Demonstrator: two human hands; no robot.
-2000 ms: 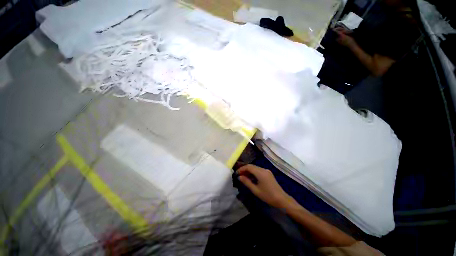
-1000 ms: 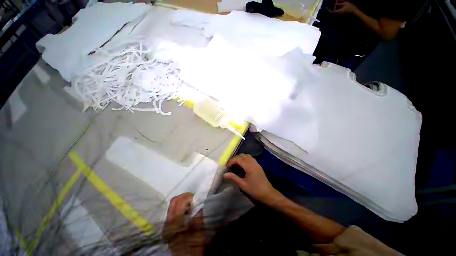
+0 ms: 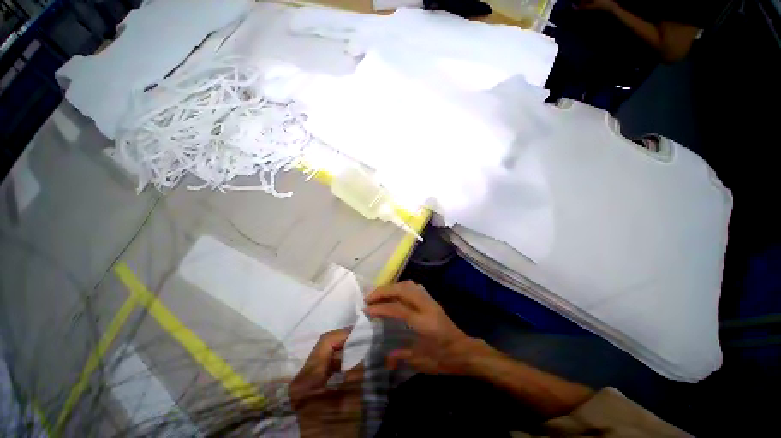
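Note:
A white cut panel point(image 3: 257, 287) lies on the grey layout board point(image 3: 257, 224), one strap end pointing up-left. My left hand point(image 3: 324, 376) is at the board's near edge, fingers on a raised, folded bit of the panel. My right hand point(image 3: 420, 325) is just right of it, its fingertips pinching the panel's edge. Dark hair-like strands blur the lower left and partly cover my left hand. A squeeze bottle point(image 3: 358, 190) lies on the yellow tape at the board's right corner, nozzle toward the lower right. Whether a narrow strip is in my fingers is unclear.
A tangled strip pile point(image 3: 214, 133) lies beyond the board's upper edge. A white panel stack point(image 3: 625, 231) drapes over the table edge at right. Yellow tape point(image 3: 188, 334) crosses the board. A black item point(image 3: 458, 7) and another person's arm point(image 3: 629, 26) show at the top.
My left hand has come into view and moved in beside my right hand. My right hand has moved onto the panel's edge, which is now lifted and folded between the hands.

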